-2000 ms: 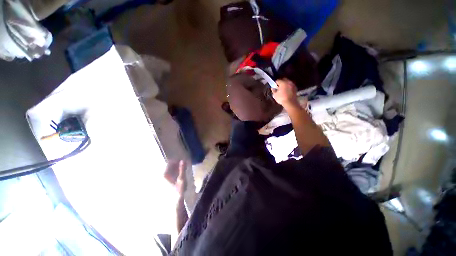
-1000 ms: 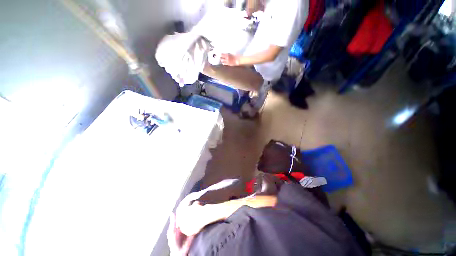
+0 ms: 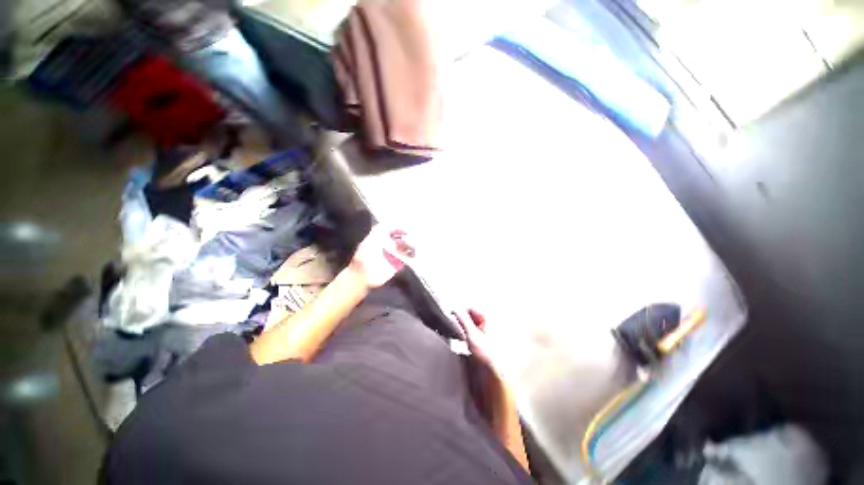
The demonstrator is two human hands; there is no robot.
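The white-covered pressing table (image 3: 568, 199) fills the middle and right. My left hand (image 3: 384, 254) is at its near edge, fingers curled; blur hides whether it holds anything. My right hand (image 3: 472, 332) is lower along the same edge, close to my dark shirt, with a small white bit beside it; its grip is unclear. A folded stack of brown panels (image 3: 393, 85) lies at the table's far left edge. The steam iron (image 3: 649, 332), dark with an orange handle, rests near the right end, away from both hands.
A mixed heap of white, grey and dark cloth (image 3: 204, 260) lies on the floor left of the table. Red cloth (image 3: 166, 99) is at the upper left. A long blue-white padded shape (image 3: 587, 76) runs along the far edge. A yellow-blue hose (image 3: 606, 426) curves off the near right corner.
The view has swung round to the table's other end, with the brown stack now in view. The white piece earlier in my right hand no longer shows there. Both hands are now by the table edge.
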